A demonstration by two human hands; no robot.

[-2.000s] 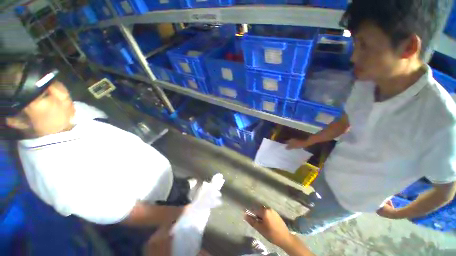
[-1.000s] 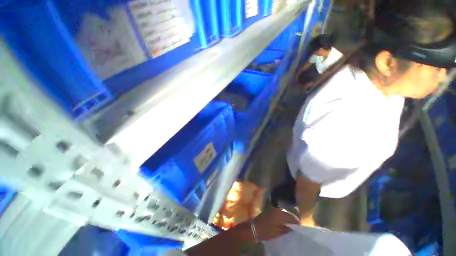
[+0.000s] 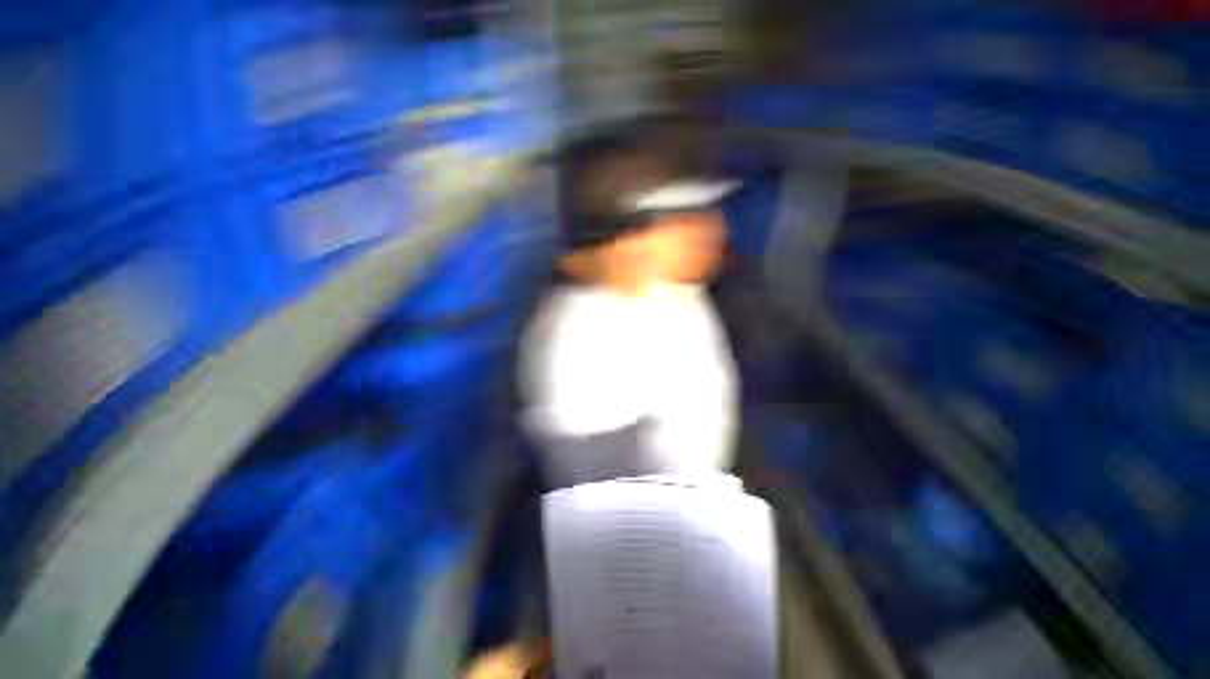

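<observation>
White list sheets (image 3: 661, 584) with printed rows stand upright at the bottom centre, more than one by their layered top edge. Their lower end is cut off by the frame. My left hand (image 3: 511, 659) shows only as a small blurred patch at the bottom edge, at the left side of the sheets, and appears to hold them; its fingers cannot be made out. My right hand is not in view. No pen can be seen.
A person in a white top and dark cap (image 3: 634, 365) stands ahead in the aisle. Blurred racking with a pale shelf beam (image 3: 252, 385) and blue bins (image 3: 146, 120) runs along the left. More racking (image 3: 1008, 517) with blue bins is on the right.
The view has swung from the near rack post to look along the aisle. The sheets now stand upright at bottom centre. The capped person appears nearer the middle; the picture is strongly blurred.
</observation>
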